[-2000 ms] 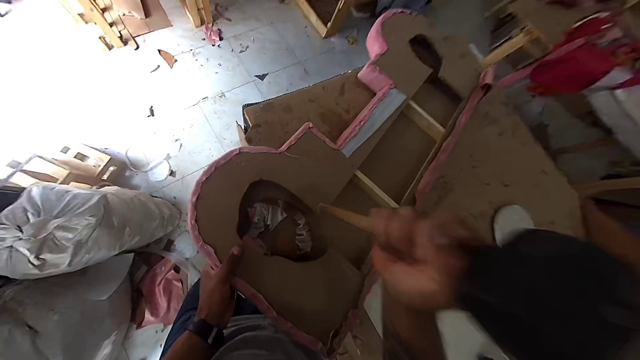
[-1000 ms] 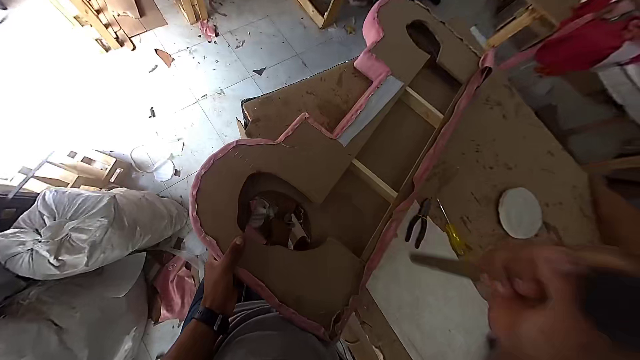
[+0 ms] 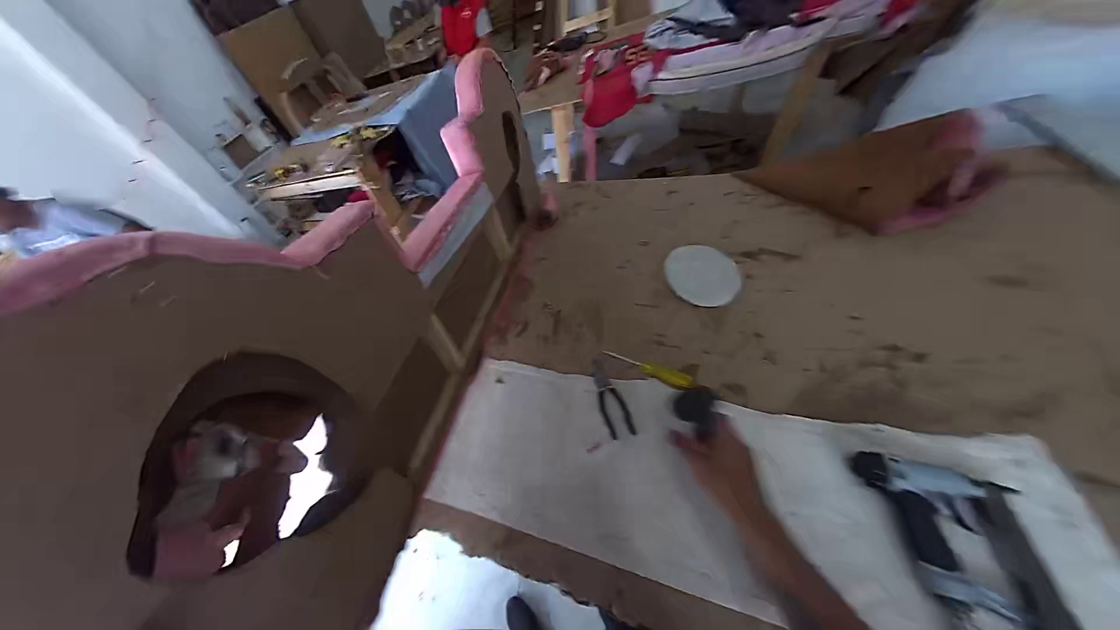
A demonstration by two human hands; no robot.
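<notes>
A large brown board-faced frame with pink padded edging (image 3: 332, 350) stands at the left, with an oval opening in its lower part. My right hand (image 3: 722, 451) is over the white cloth (image 3: 542, 446) on the table, its fingers at a small dark object (image 3: 696, 407); blur hides whether they grip it. Just beyond that object lies a yellow-handled screwdriver (image 3: 667, 376), and pliers with dark handles (image 3: 615, 407) rest to its left. My left hand is not in view.
Blurred staple guns or similar power tools (image 3: 927, 499) lie at the right on the cloth. A pale round disc (image 3: 703, 276) sits on the brown tabletop (image 3: 612, 227). Behind it are a brown and pink piece (image 3: 875, 179), a cluttered workbench (image 3: 324, 171) and a person in red (image 3: 464, 28).
The view has swung right and up. My right hand no longer has the long thin tool seen earlier and is now at the dark object. My left hand, earlier on the padded edge, has left view.
</notes>
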